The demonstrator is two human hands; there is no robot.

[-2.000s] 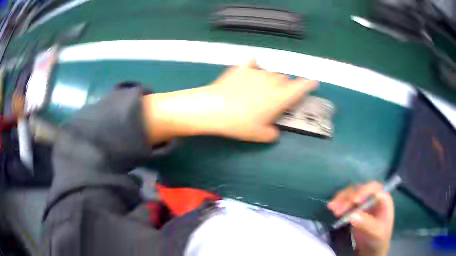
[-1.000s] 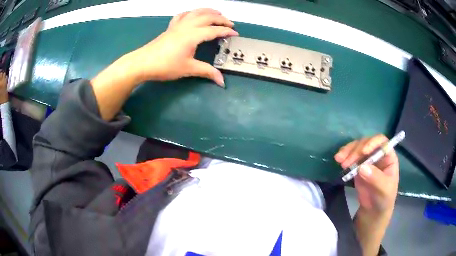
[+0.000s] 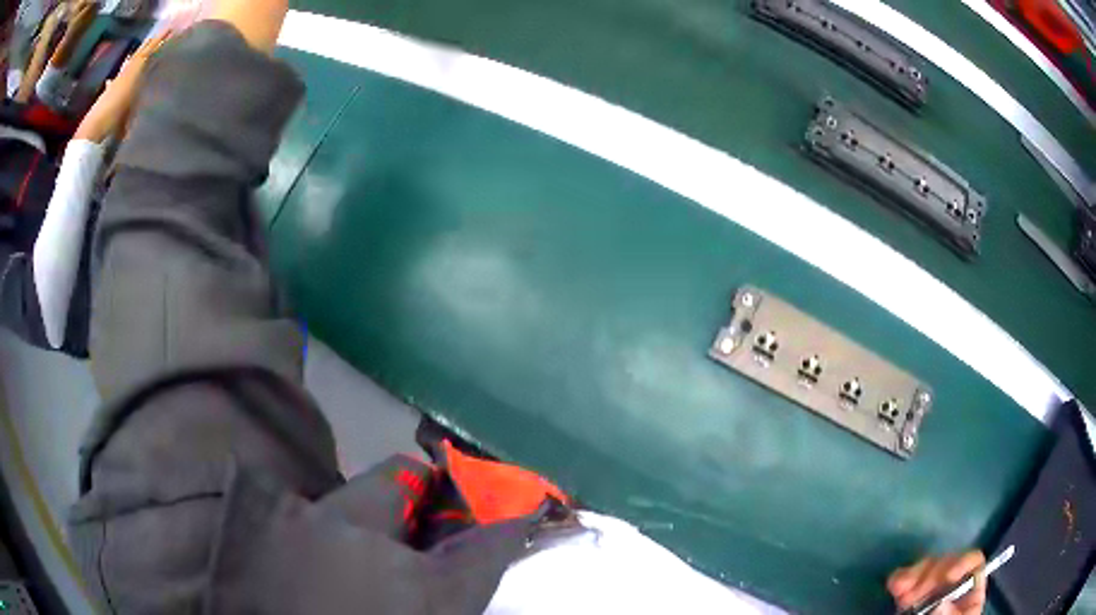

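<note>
A grey-brown metal fixture (image 3: 829, 375) with four small recessed stations lies flat and slanted on the green mat, untouched. My right hand (image 3: 943, 581) is at the bottom right edge, partly cut off, and holds slim silver tweezers (image 3: 993, 562) pen-like. My left arm reaches to the top left. Only the wrist (image 3: 256, 17) shows at the top edge; the left hand's fingers are out of view, so what it does is hidden. The black parts tray (image 3: 1043, 529) with tiny orange-red specks is at the right edge, beyond my right hand.
Two darker fixtures (image 3: 895, 178) (image 3: 841, 46) lie past the white stripe at the upper right. Thin metal strips (image 3: 1055, 255) are near the right edge. Another person's arm (image 3: 63, 240) and hands show at the left. A red object (image 3: 1048, 24) is at the top right.
The view has turned left, so the fixture appears lower and further right. My left hand has left the fixture and reached to the far upper left. My right hand still holds the tweezers.
</note>
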